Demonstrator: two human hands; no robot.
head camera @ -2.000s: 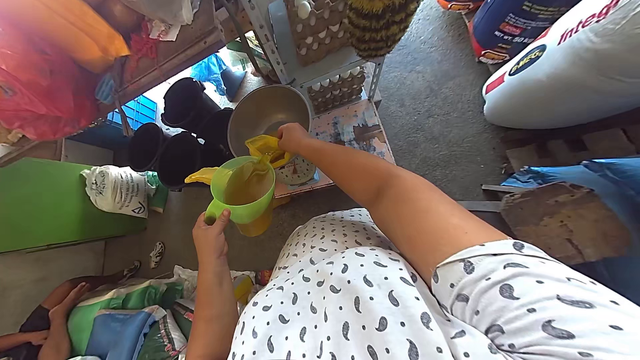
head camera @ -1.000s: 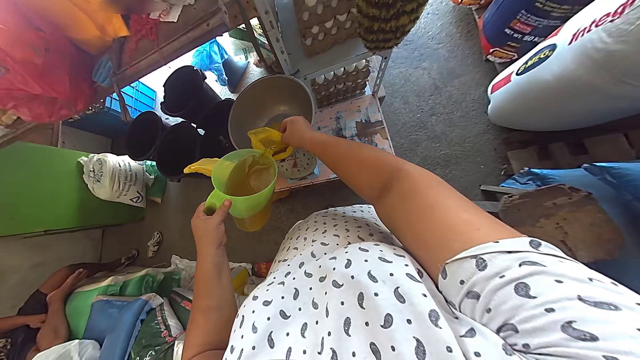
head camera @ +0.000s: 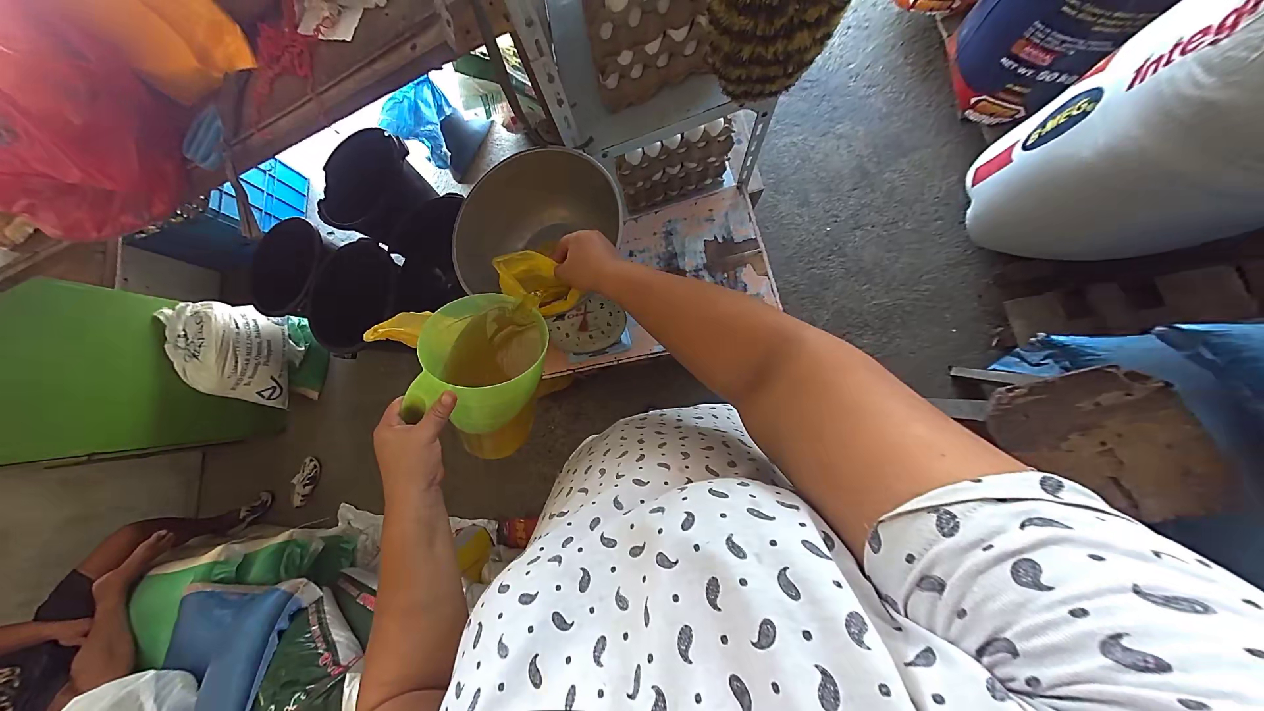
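My left hand (head camera: 413, 439) grips the handle of a translucent green plastic pitcher (head camera: 482, 365), tilted and holding brownish-yellow contents. My right hand (head camera: 588, 262) pinches the edge of a yellow plastic bag (head camera: 533, 278) at the pitcher's rim. Another yellow flap (head camera: 398, 328) sticks out at the pitcher's other side. Whether the two yellow parts are one bag I cannot tell. Just behind my right hand, a metal bowl (head camera: 538, 193) sits above a dial scale (head camera: 589, 324), whose face is partly covered by the yellow bag.
Black buckets (head camera: 355, 291) stand left of the bowl. Egg trays (head camera: 676, 163) fill a metal rack beyond it. Large sacks (head camera: 1116, 148) lie at the right, near a wooden block (head camera: 1106, 439). A person's bare leg (head camera: 123, 602) rests by filled sacks (head camera: 237, 632) at lower left.
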